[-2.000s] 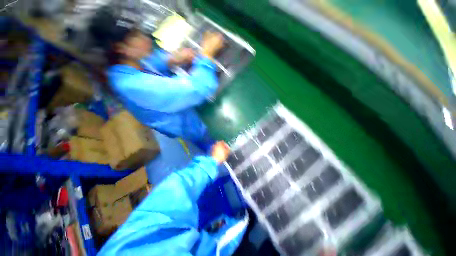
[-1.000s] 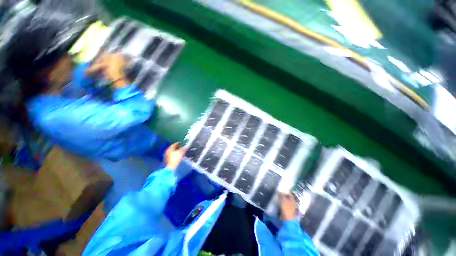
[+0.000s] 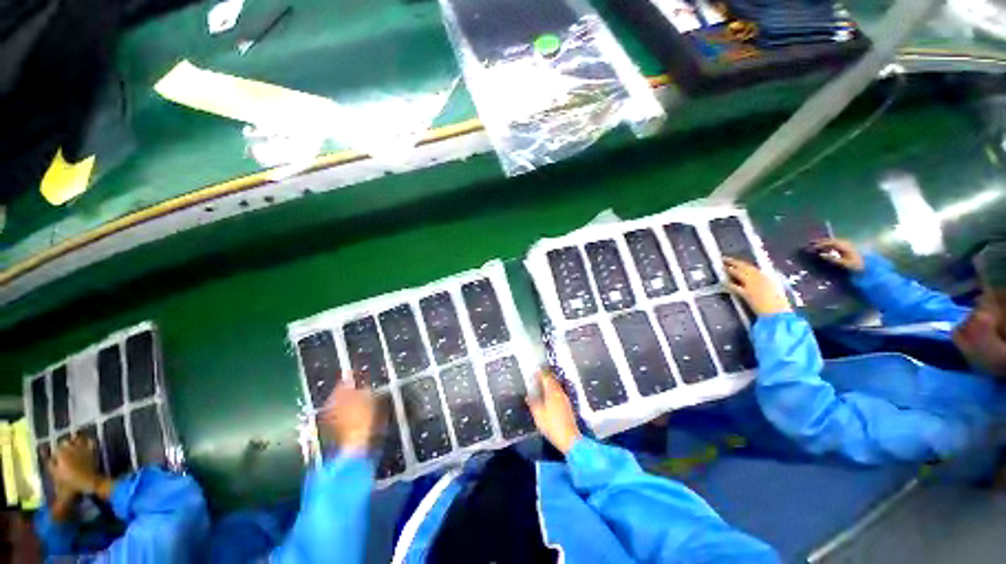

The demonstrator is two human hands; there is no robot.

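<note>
A white blister tray (image 3: pixel 511 297) lies tilted in front of me on the green bench. Its pockets, in two rows, hold flat black rounded rectangular pieces (image 3: pixel 404 337). My left hand (image 3: pixel 353 414) is blurred over the lower left pockets and hides part of them; whether it holds a piece cannot be told. My right hand (image 3: pixel 554 412) is at the tray's lower right edge, fingers closed on the rim.
A second filled tray (image 3: pixel 645 303) lies close on the right, with another worker's hand (image 3: pixel 757 289) over it. Another tray (image 3: pixel 163 380) is far left under a worker's hands (image 3: pixel 77 468). A clear bag (image 3: pixel 568 94) and black parts tray (image 3: pixel 761 55) lie beyond.
The view has swung rightward, bringing the right-hand worker into sight. My left hand has moved from the tray's left edge to over its lower left pockets. My right hand remains at the right edge.
</note>
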